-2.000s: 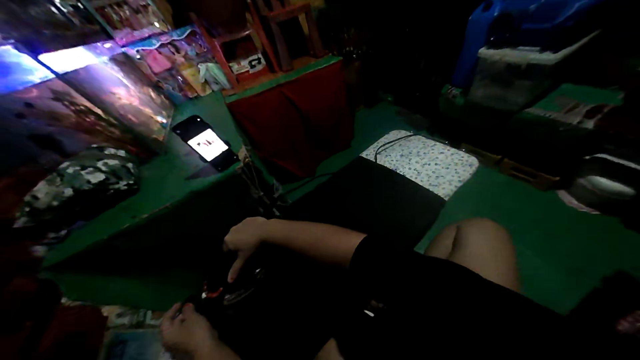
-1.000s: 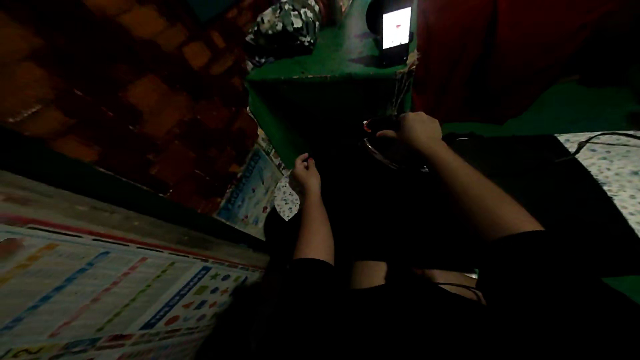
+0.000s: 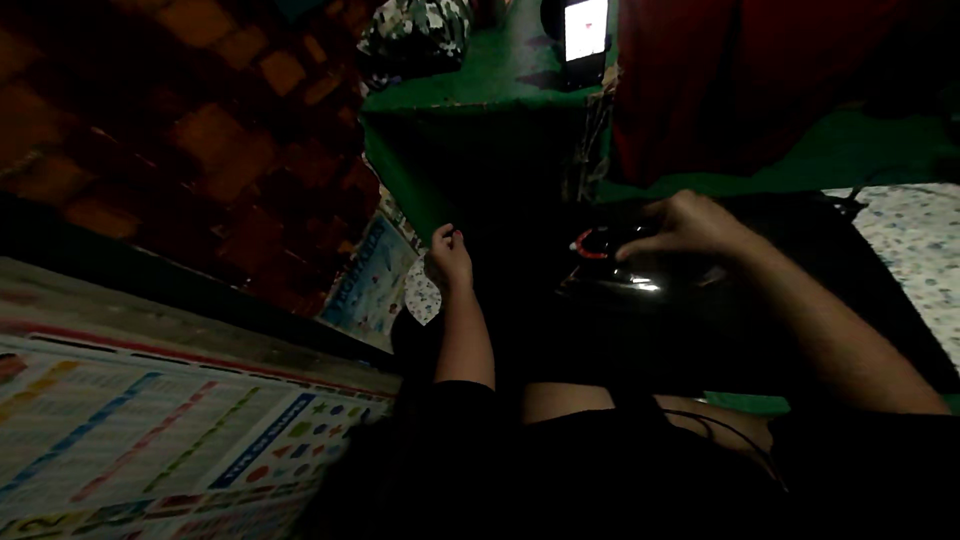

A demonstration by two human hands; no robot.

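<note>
My right hand [image 3: 679, 229] grips the handle of what looks like a dark clothes iron [image 3: 637, 283], with a red ring-shaped part near its front and a shiny lower edge. The iron rests over a black cloth [image 3: 817, 262], spread on a white patterned cloth [image 3: 919, 255] that shows at the right. On the left side, my left hand [image 3: 451, 259] lies at the dark cloth's edge with its fingers partly bent. Whether it pinches the cloth is too dark to tell. Much of the iron's body and the cloth's outline is lost in shadow.
Ahead stands a green-covered bench [image 3: 480, 97] bearing a lit phone [image 3: 585, 37] and a camouflage-patterned item [image 3: 416, 34]. A red curtain [image 3: 697, 82] hangs beside it. Brick-patterned wall [image 3: 225, 142] and printed charts [image 3: 150, 427] border the left; a cord [image 3: 851, 201] lies at right.
The view has swung strongly left since the oldest frame. Since one second ago, my right hand and the iron have moved a little rightward and nearer my body. My left hand has stayed about where it was.
</note>
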